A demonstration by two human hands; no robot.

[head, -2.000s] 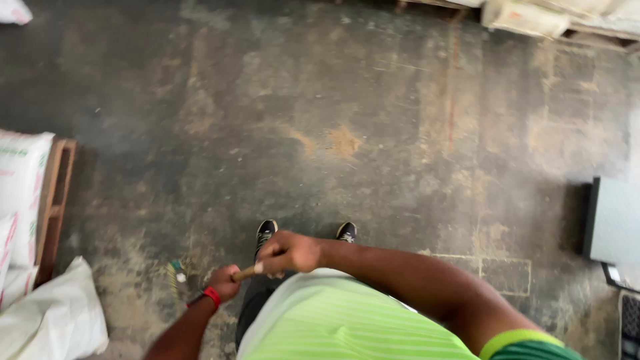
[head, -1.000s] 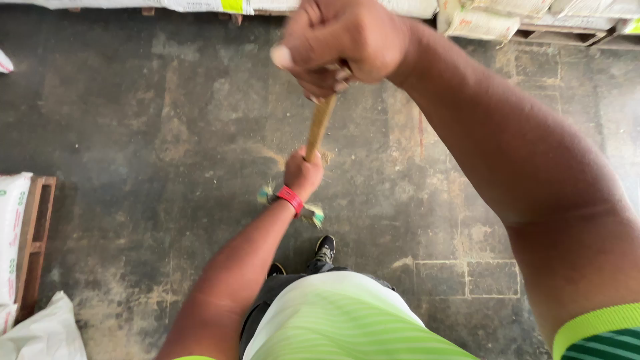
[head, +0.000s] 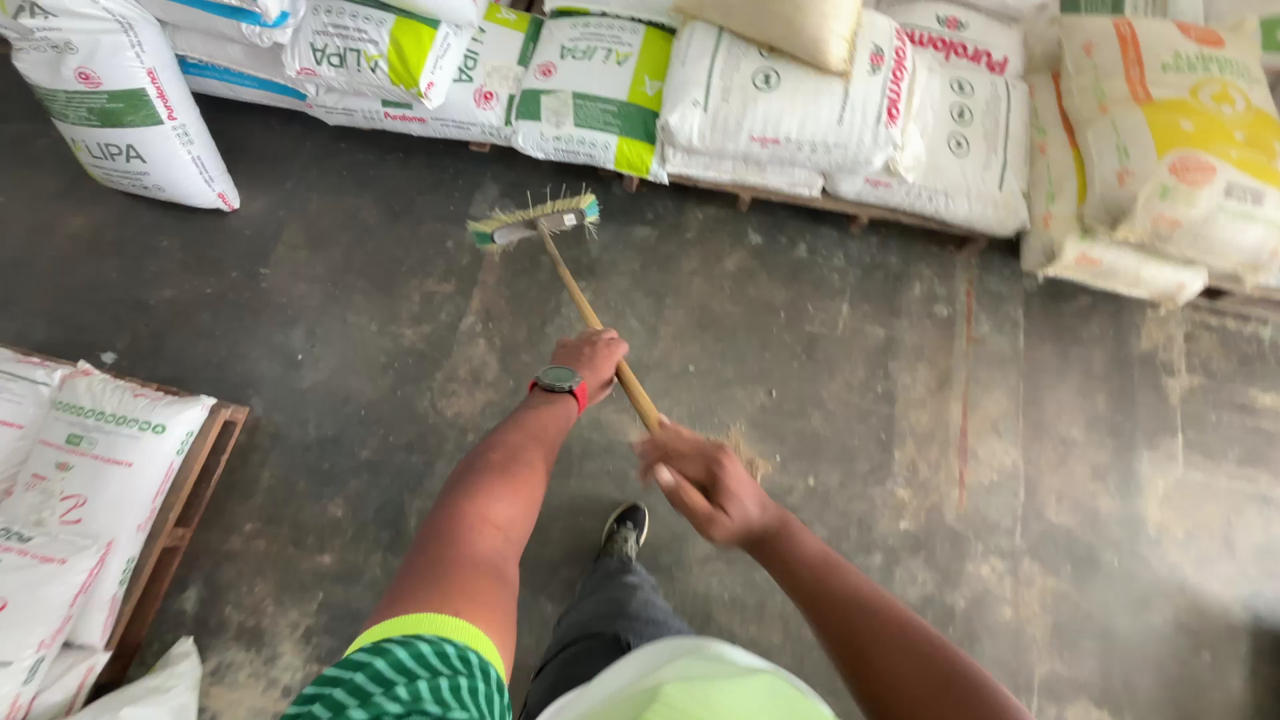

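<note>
A push broom with green and pale bristles (head: pixel 535 222) reaches out ahead of me, its head near the stacked sacks. My left hand (head: pixel 592 362), with a watch on a red band at the wrist, is closed around the middle of the wooden broom handle (head: pixel 570 283). Farther down, my right hand (head: pixel 712 482) is at the upper end of the same handle; it is slightly blurred, with the thumb and some fingers loosely around the stick. Whether the bristles touch the floor cannot be told.
White sacks (head: pixel 590 90) lie on wooden pallets along the far side. One sack (head: pixel 125 110) stands at the upper left. More sacks (head: pixel 130 470) rest on a pallet (head: pixel 180 530) at the left. Stained concrete floor (head: pixel 850 380) shows between them, with pale debris (head: pixel 745 450) near my right hand.
The broom head has moved from beside my feet to out ahead, near the far sacks. My right hand has come down from high in view. The view has shifted toward the far sacks.
</note>
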